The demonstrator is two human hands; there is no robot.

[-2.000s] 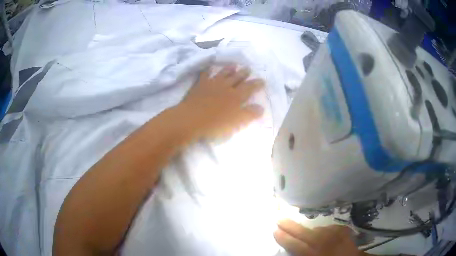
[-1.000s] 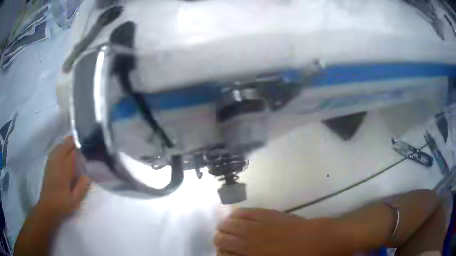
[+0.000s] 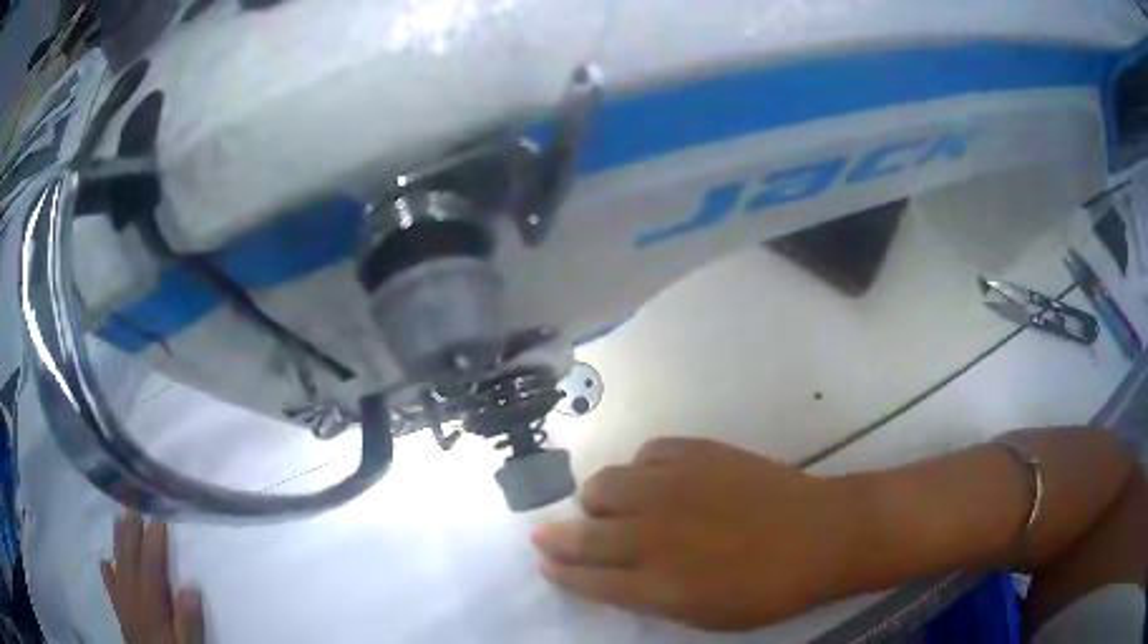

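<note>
White fabric (image 3: 365, 572) lies under the sewing machine's left end, with a thin stitch line on it at the left. The machine head (image 3: 806, 164) has a blue stripe and "JACK" lettering. My left hand (image 3: 151, 585) is at the lower left, partly cut off by the bottom edge, its fingers flat on the cloth. My right hand (image 3: 686, 535) rests on the cloth's right part beside the tension knob (image 3: 535, 479), fingers curled and fingertips down; whether it pinches the cloth cannot be told. The needle area is hidden behind the tension assembly and glare.
A chrome guard (image 3: 164, 484) curves at the left. A round plate (image 3: 580, 389) sits in the bed. Thread snips (image 3: 1042, 310) and a slim pen-like tool (image 3: 1103, 299) lie at the right. A dark flat object (image 3: 846, 247) is under the arm. A ruled strip (image 3: 900, 611) runs along the front edge.
The view has swung from the machine's left end to its front. My left hand has come off the cloth's upper area and now shows lower left. My right hand has stayed near the needle area.
</note>
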